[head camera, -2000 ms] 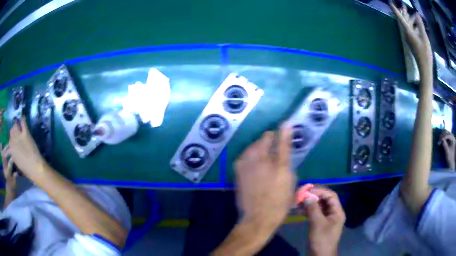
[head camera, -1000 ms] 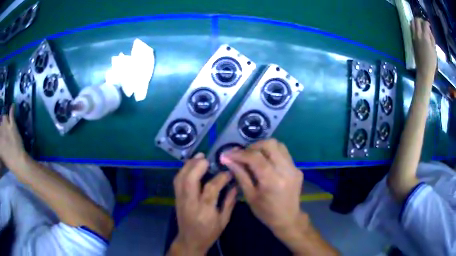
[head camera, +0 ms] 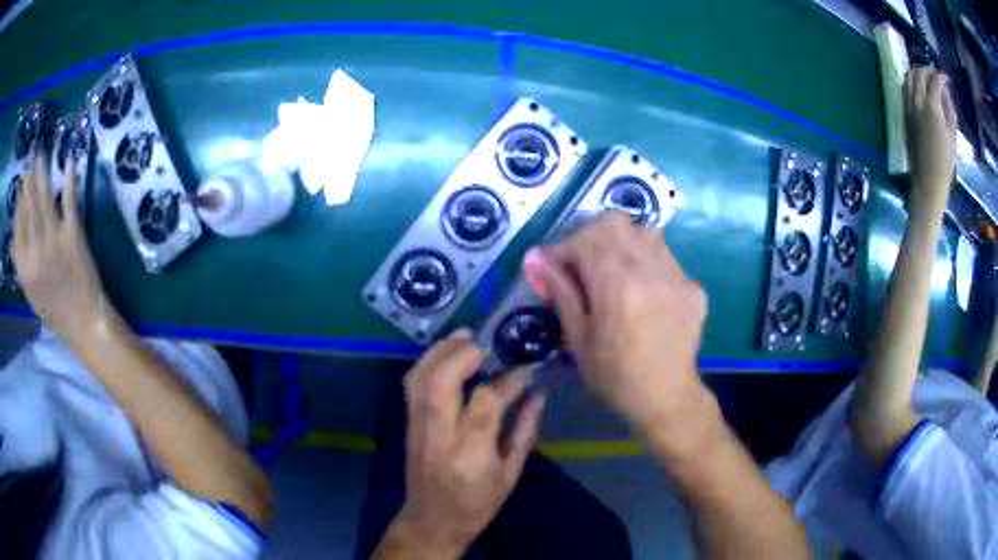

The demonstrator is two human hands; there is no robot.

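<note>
A silver three-unit panel lies slanted in front of me, partly hidden under my hands. Its lowest round unit and its top one show; the middle one is covered. My left hand holds the panel's lower end with the fingertips. My right hand pinches a pink-red wiping cloth over the middle of the panel; whether it touches is hard to tell. A second three-unit panel lies parallel, just to the left, with all three round units showing.
A whitish bottle lies beside bright white wipes at left. More panels lie at far left, under a neighbour's hand. Two panels stand in line at right. Another neighbour's arm reaches up beside a pale bar.
My right hand with the cloth has moved up the panel from its lowest round unit. Earlier the left hand joined it at the panel, which was drawn nearer to the second panel.
</note>
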